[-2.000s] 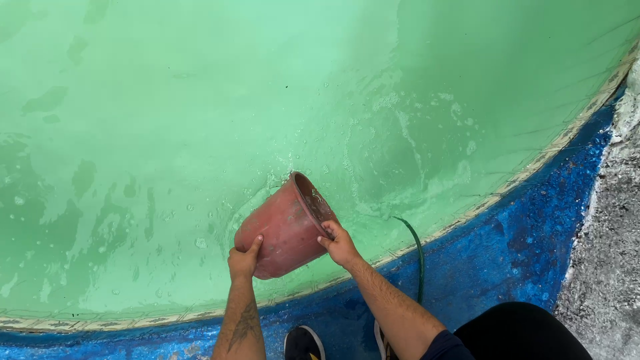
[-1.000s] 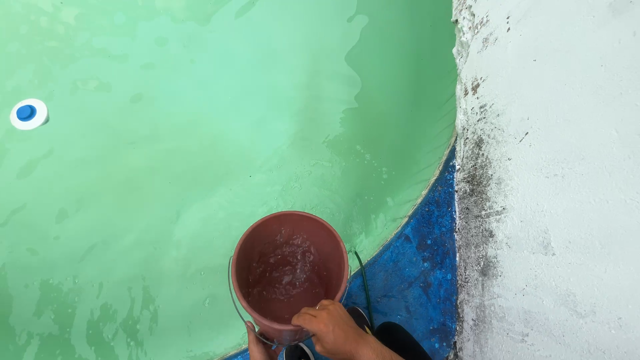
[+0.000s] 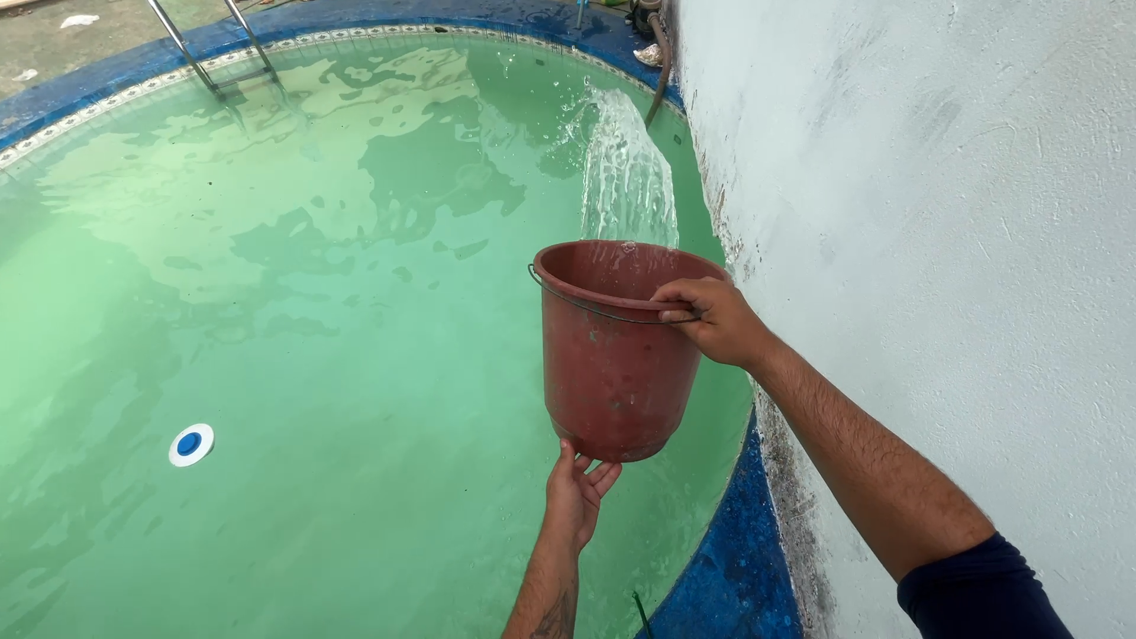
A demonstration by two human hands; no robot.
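Note:
A reddish-brown plastic bucket [image 3: 621, 373] with a thin wire handle is held over the green pool water [image 3: 355, 373]. My right hand [image 3: 714, 315] grips the near right part of its rim, with the wire handle at the fingers. Beneath the bucket, my left hand [image 3: 581, 488] supports the base, its fingers spread against the bottom edge. A sheet of water [image 3: 630, 169] flies out past the far rim, with droplets scattering at its far end. How much water is still inside cannot be seen.
A white wall [image 3: 932, 222] rises close on the right. The blue pool edge [image 3: 737, 550] curves below it. A white and blue float [image 3: 191, 445] lies on the water at left. Farther off are a metal ladder [image 3: 182, 44] and a brown hose [image 3: 661, 67]; a green hose end [image 3: 641, 612] shows near the bottom.
The bucket, held close with water in it a second ago, is now farther out over the pool, throwing water away from me. The view has swung up toward the far edge.

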